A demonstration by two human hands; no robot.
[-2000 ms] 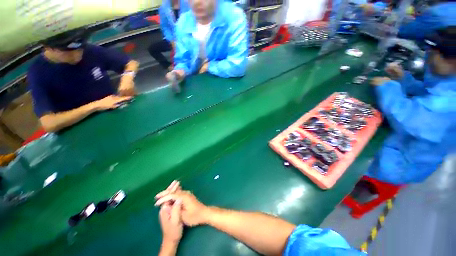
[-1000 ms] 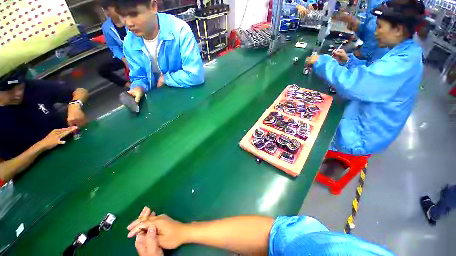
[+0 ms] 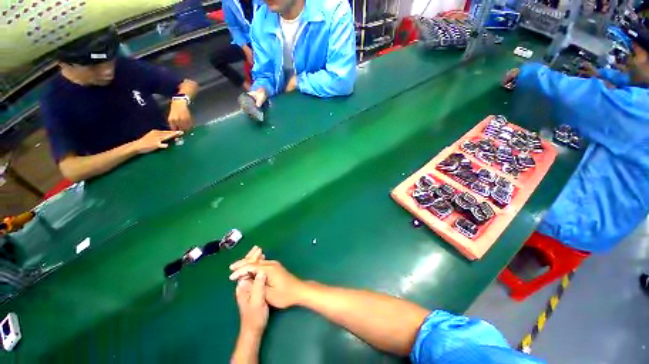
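Note:
My right hand and my left hand are clasped over the near ledge of the green bench, with no object visible in them. The left fingers are partly hidden. Left of the hands, a short row of dark units with silver-white ends lies on the brighter green belt. A salmon-red tray on the right holds many small dark units with silver edges in its compartments.
A small dark part lies beside the tray. A white device is at the left edge. Two people sit across the bench, one holding a grey object. A person in blue sits at right, above a red stool.
The view has swung. The row of units has moved right along the belt, closer to my hands. The white device has appeared at left. My hands stay clasped. The right-hand person's arm has shifted.

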